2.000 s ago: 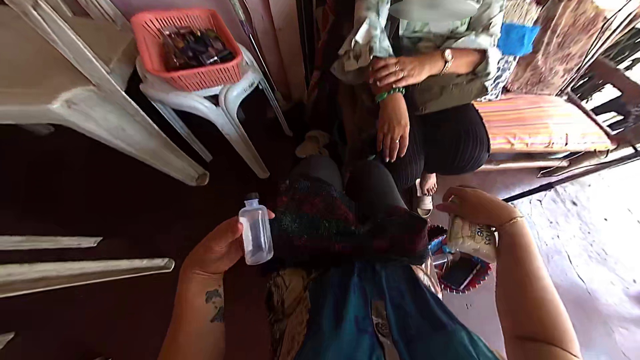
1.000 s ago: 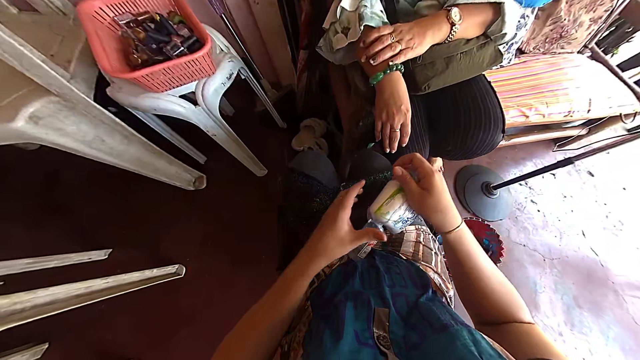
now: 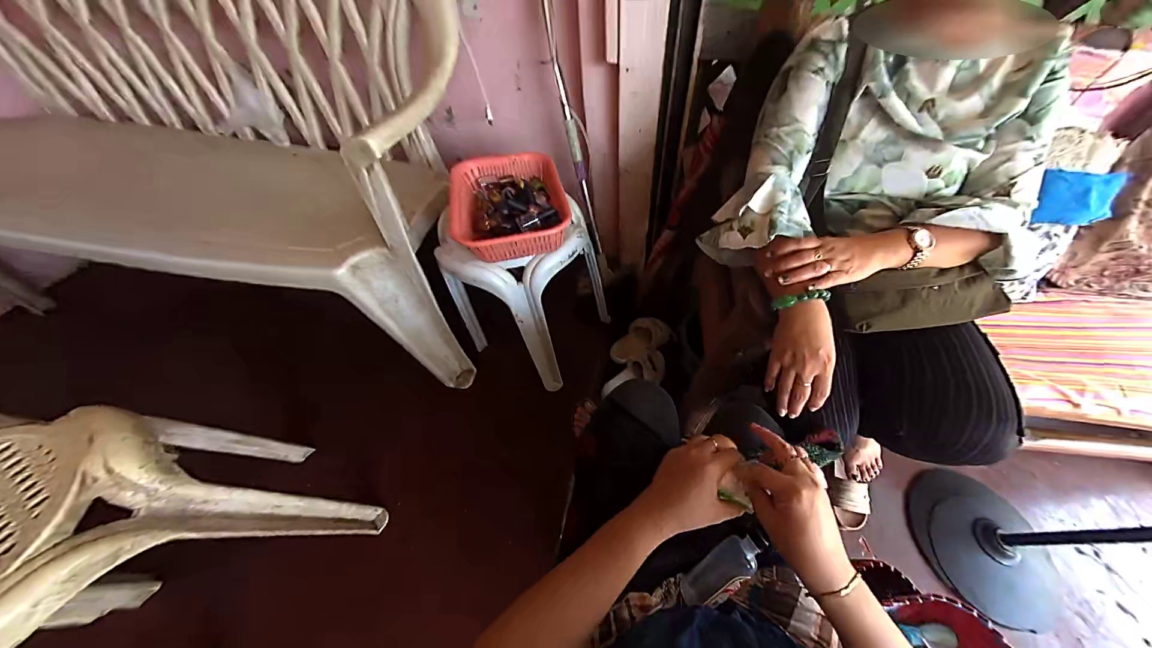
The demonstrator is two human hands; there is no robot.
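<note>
My left hand (image 3: 702,486) and my right hand (image 3: 792,495) meet above my lap. Between their fingers is a small packet or pack with some green on it (image 3: 735,499), mostly hidden by the hands; both hands seem to grip it. Just below them, a clear plastic bottle (image 3: 720,567) lies on the checked cloth (image 3: 786,601) over my lap. Whether its cap is on cannot be told.
A person in a patterned shirt (image 3: 936,135) sits facing me, hands crossed. A coral plastic basket (image 3: 463,216) of small bottles stands on a white stool (image 3: 531,315). White plastic chairs are at left, a round stand base (image 3: 963,531) and red-rimmed basket (image 3: 954,616) at right.
Two seconds ago my left hand held the clear bottle out at the left; now the bottle lies on my lap. My right hand has come in from the right with the pack. The view has shifted.
</note>
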